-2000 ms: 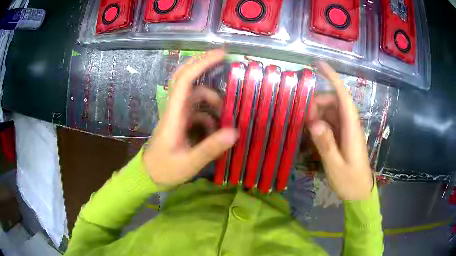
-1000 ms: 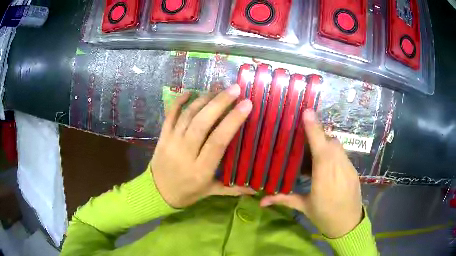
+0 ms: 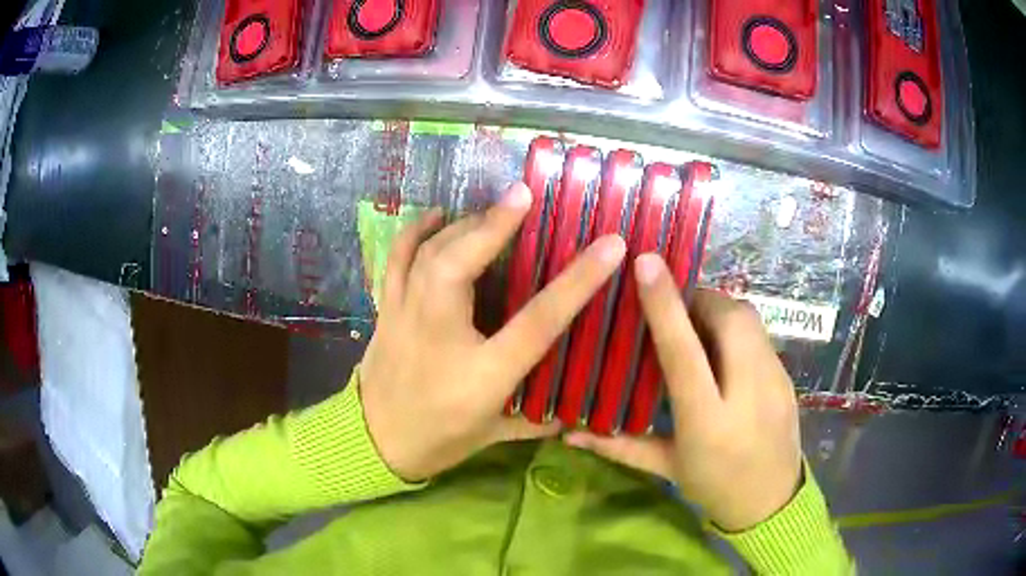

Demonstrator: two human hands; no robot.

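Several red keypad mobile phones point(image 3: 621, 186) stand on edge side by side in a tight row on the grey taped work mat point(image 3: 214, 225), their narrow red sides up. My left hand point(image 3: 450, 338) grips the row from the left, its index finger lying across the upper sides and its thumb at the near ends. My right hand point(image 3: 720, 405) grips from the right, a fingertip on the upper sides and its thumb at the near ends. The phones' fronts and backs are hidden.
A clear plastic tray point(image 3: 473, 96) beyond the mat holds several red phones face down. A white bottle with a blue cap point(image 3: 56, 50) lies at the far left. White sheets point(image 3: 90, 383) and a brown carton point(image 3: 214, 377) are below the bench's left edge.
Both hands were apart around the row, then closed on its sides and near ends. Now my left index finger and a right fingertip have moved inward over the phones' upper sides.
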